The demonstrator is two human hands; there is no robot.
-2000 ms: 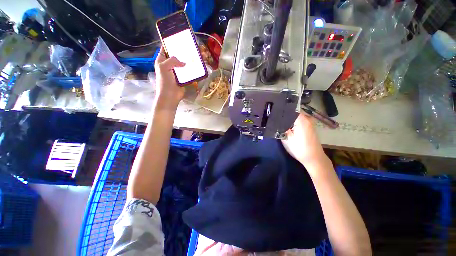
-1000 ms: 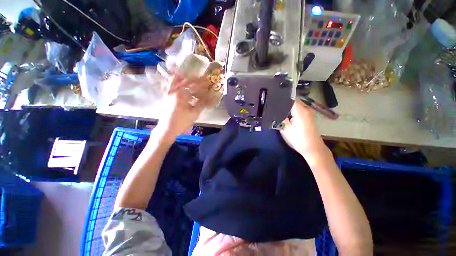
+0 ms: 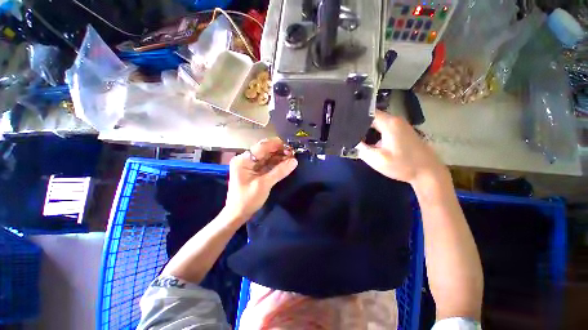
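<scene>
The dark bucket hat (image 3: 329, 225) hangs below the head of the button-sewing machine (image 3: 322, 119), its top edge under the small metal clamp (image 3: 317, 153). My left hand (image 3: 254, 184) is at the clamp's left side, thumb and fingers close together; whether a button is between the fingertips cannot be told. My right hand (image 3: 403, 155) is at the clamp's right side, its thumb on the hat's upper edge and its fingers partly behind the machine head. The cream tray (image 3: 222, 84) left of the machine holds gold buttons (image 3: 258, 88).
Blue mesh crates (image 3: 129, 238) stand on both sides of the lap. The pale table edge (image 3: 193, 135) crosses in front. A control panel (image 3: 416, 32), loose buttons in plastic (image 3: 454, 84) and a dark tool (image 3: 414, 106) lie right of the machine head. Clear bags (image 3: 100, 84) are at left.
My left hand first held a lit phone, then was empty-looking over the button tray, and is now down at the clamp. My right hand stays by the clamp. The view has shifted slightly.
</scene>
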